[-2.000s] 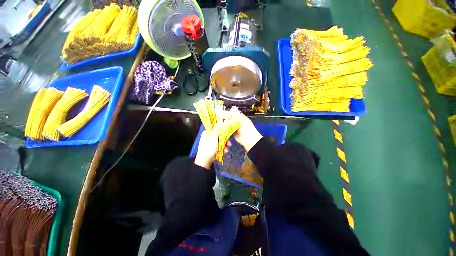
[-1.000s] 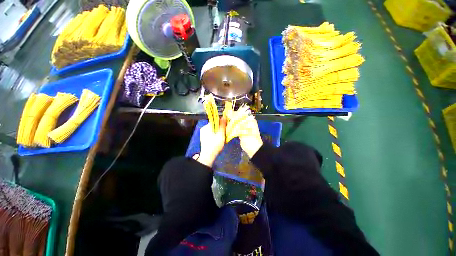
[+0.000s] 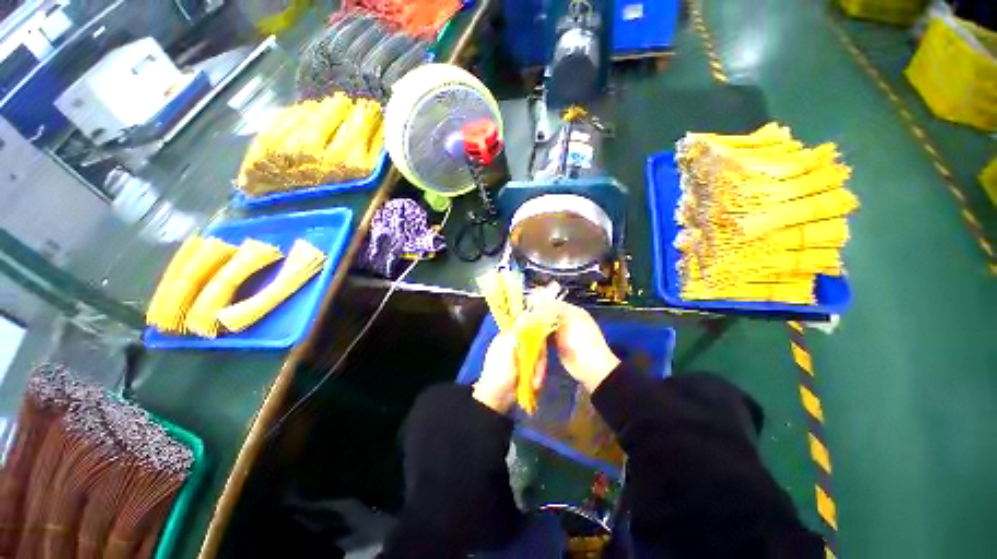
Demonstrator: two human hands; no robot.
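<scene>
My left hand (image 3: pixel 500 373) grips a fanned bunch of yellow wires (image 3: pixel 529 347) from below left, over the blue scrap tray (image 3: pixel 470 366). My right hand (image 3: pixel 583 344) holds the upper right part of the bunch, with its fingers around the wire ends. The pale upper ends spread just below the teal bench machine (image 3: pixel 560 235) with its round silver face. The fingers partly hide the bunch, and the exact grip is blurred.
Right of the machine, a blue tray (image 3: pixel 663 229) holds layered yellow wires. At left, another blue tray (image 3: pixel 328 235) holds three yellow bundles. Fan (image 3: pixel 443 126), scissors (image 3: pixel 479 238) and patterned cloth (image 3: pixel 398 235) lie between. Brown wires (image 3: pixel 82 480) sit lower left; a cord (image 3: pixel 366 339) crosses the bench edge.
The camera view has shifted, so the bench appears lower and further right. The hands, a little apart around the wires a second ago, are now closer together on the bunch.
</scene>
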